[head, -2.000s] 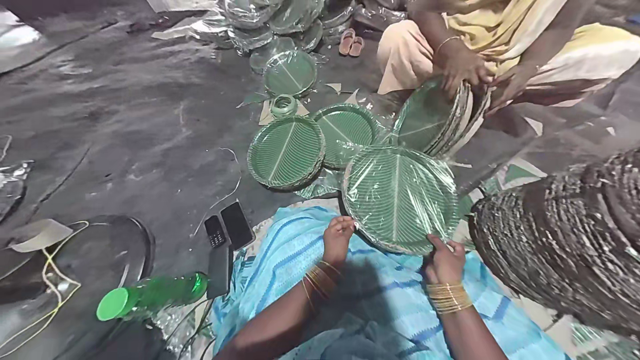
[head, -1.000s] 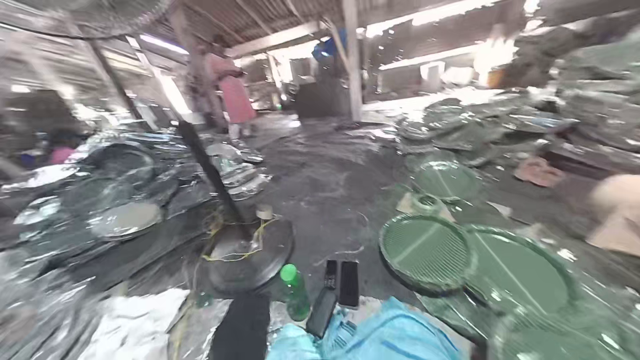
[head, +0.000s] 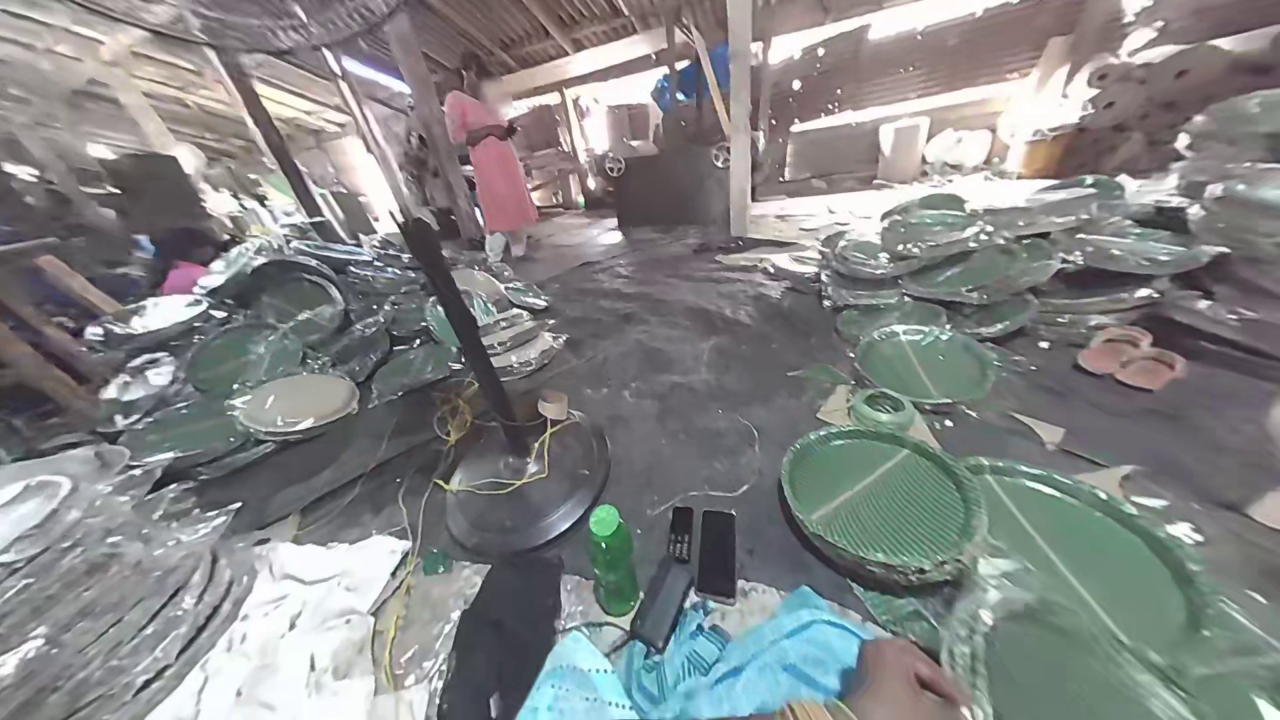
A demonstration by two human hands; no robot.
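Note:
At the bottom edge is my left hand (head: pixel 905 682), with bangles at the wrist, its fingers curled at the near left rim of a plastic-wrapped green plate (head: pixel 1060 650). That plate is blurred and partly cut off by the frame. My right hand is out of view. Beyond it lie a large green plate (head: pixel 1090 550) and a ribbed green plate (head: pixel 880 500) with a pale midline like a leaf, which rests on a darker stack. A roll of clear tape (head: pixel 882 408) sits behind them, beside another wrapped green plate (head: pixel 925 363).
A green bottle (head: pixel 613 565), a keypad phone (head: pixel 680 533) and a smartphone (head: pixel 717 555) are near blue cloth (head: pixel 790 650). A round black stand base (head: pixel 560 490) carries yellow cord. Wrapped plate piles (head: pixel 980 245) flank the floor; a person (head: pixel 495 165) stands behind.
The view has swung left and up from the lap. My right hand and the person seated opposite, both visible two seconds ago, have left the view. My left hand shows low in the frame.

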